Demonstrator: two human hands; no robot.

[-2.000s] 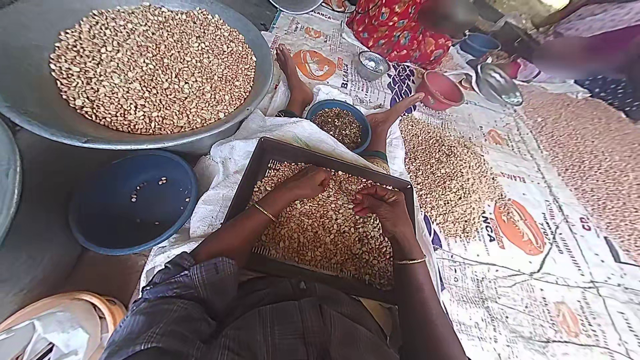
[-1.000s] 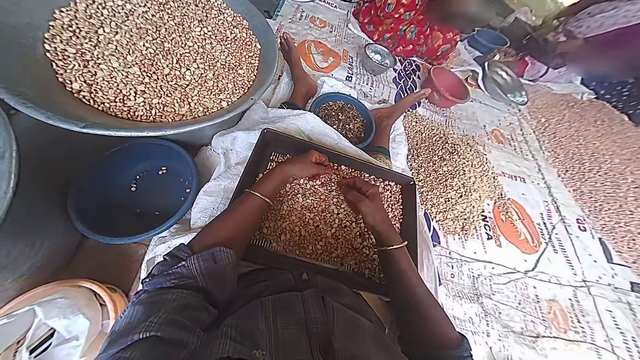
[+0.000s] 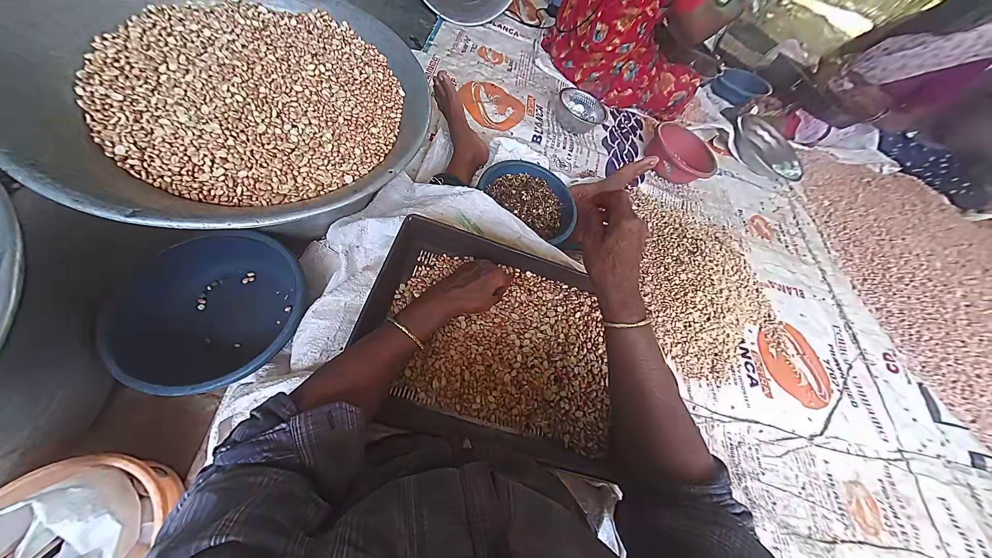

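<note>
A dark rectangular tray with a slatted or mesh bottom (image 3: pixel 387 291) lies across my lap, spread with pale and reddish kernels (image 3: pixel 511 364). My left hand (image 3: pixel 474 287) is low over its far left part, fingers curled down at the kernels; its fingertips are partly hidden. Beyond the tray's right far corner, my right hand (image 3: pixel 614 232) is raised with thumb and fingers drawn together; whether a kernel is between them cannot be seen. Just left of that hand stands a small blue bowl (image 3: pixel 570 194) of dark brown bits, between two bare feet.
A large metal basin (image 3: pixel 411 132) heaped with kernels stands at upper left, above a blue basin (image 3: pixel 116 341) holding several kernels. Kernel piles (image 3: pixel 690 287) lie on printed sacking at right. Further off are a red bowl (image 3: pixel 682 151), a metal strainer (image 3: pixel 581 108) and other people.
My right hand has moved from over the tray out past its far right edge, toward the small blue bowl. My left hand has stayed over the kernels, now apart from the right.
</note>
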